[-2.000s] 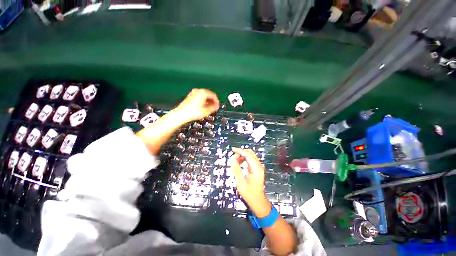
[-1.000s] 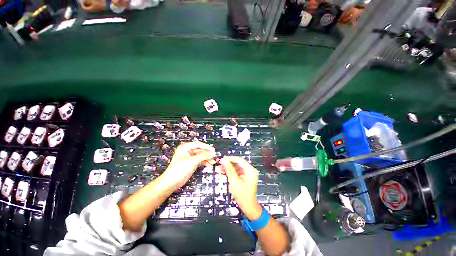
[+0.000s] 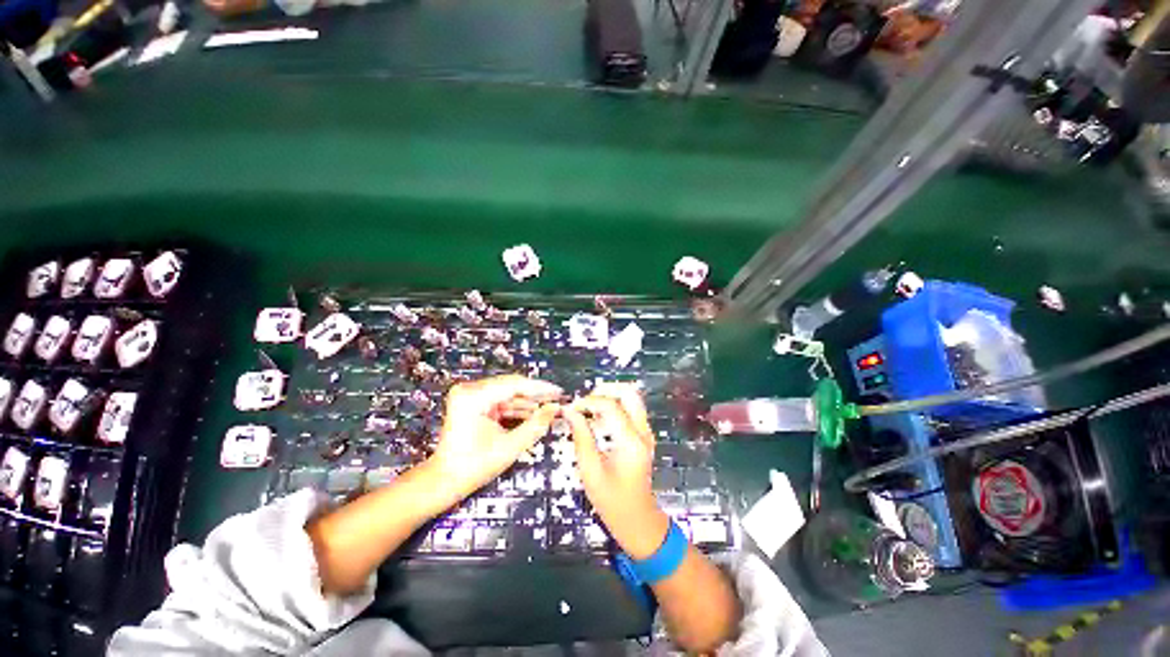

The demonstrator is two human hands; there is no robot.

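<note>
My left hand [image 3: 491, 430] and my right hand [image 3: 615, 449] meet over the clear component tray [image 3: 699, 481]. Their fingertips pinch a tiny dark coppery component [image 3: 559, 402] between them, mostly hidden by the fingers. Similar coppery components are heaped in the left part of the tray, and small pale parts lie in its right part, below my fingertips. White housings with dark centres lie loose left of the tray [image 3: 259, 389], on its upper edge and on the green surface beyond [image 3: 521, 262]. My right wrist wears a blue band [image 3: 660, 554].
A black tray [image 3: 154, 385] with rows of white housings is at left. At right are a reddish syringe [image 3: 766, 416] with a green fitting, a blue box [image 3: 943, 336] with a bag on top, grey hoses, a fan [image 3: 1010, 499] and a white slip [image 3: 772, 515]. A metal post [image 3: 885, 161] slants beyond.
My left hand has come from the tray's far edge to meet my right hand over the tray. Over the last second both stay together. The view has shifted.
</note>
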